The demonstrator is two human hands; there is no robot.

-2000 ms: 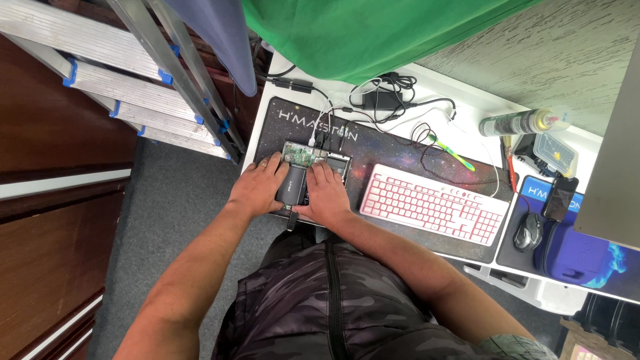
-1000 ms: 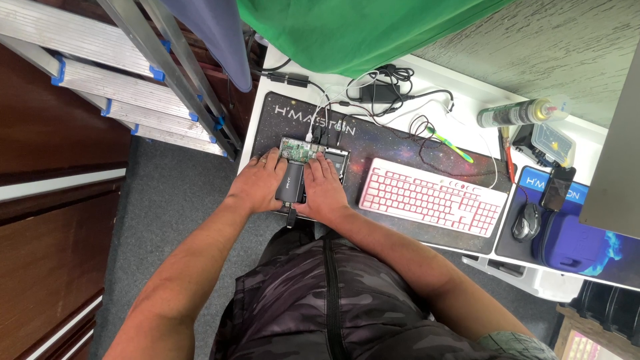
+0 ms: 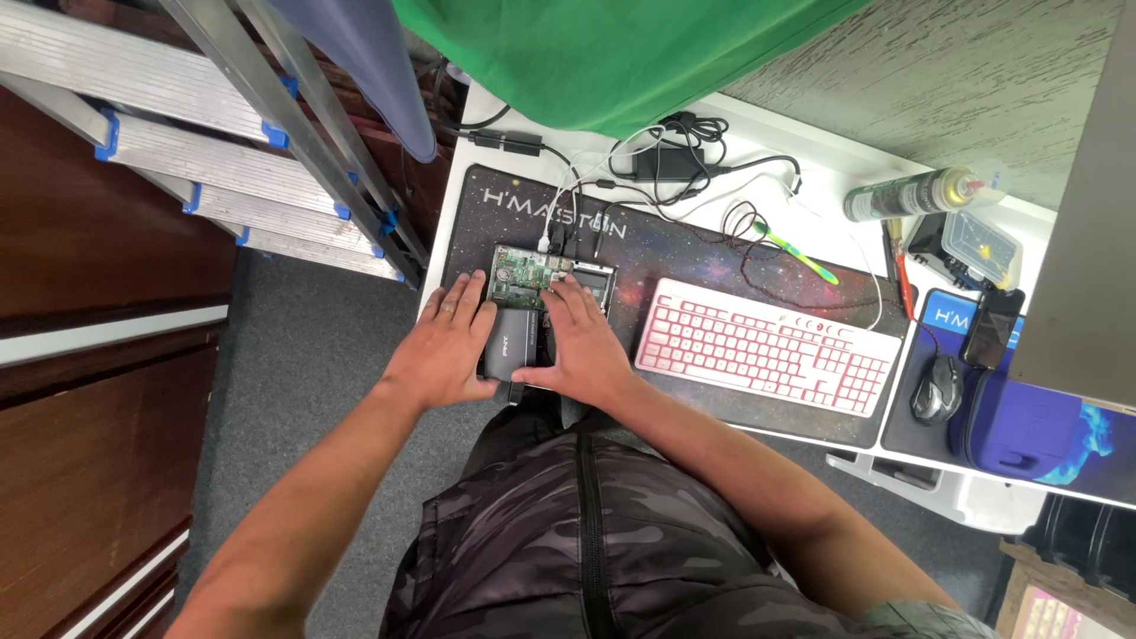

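An uncased small computer with a green circuit board (image 3: 524, 275) lies on a dark, star-patterned desk mat (image 3: 470, 213), with cables plugged into its far edge. On its near left part rests a dark grey PNY solid-state drive (image 3: 508, 342). My left hand (image 3: 439, 346) lies along the drive's left side, fingers spread at the computer's edge. My right hand (image 3: 590, 346) touches the right side, its thumb at the drive's lower right corner and its fingertips on the computer. Whether either hand grips anything cannot be told. A short black plug or strap (image 3: 515, 393) sticks out below the drive.
A white and pink keyboard (image 3: 768, 346) lies to the right, with a mouse (image 3: 937, 390), a phone (image 3: 994, 328) and a blue case (image 3: 1021, 426) beyond. Behind are a power adapter (image 3: 670, 164), tangled cables, a green toothbrush (image 3: 799, 253) and a spray can (image 3: 910, 193). An aluminium ladder (image 3: 240, 160) stands left.
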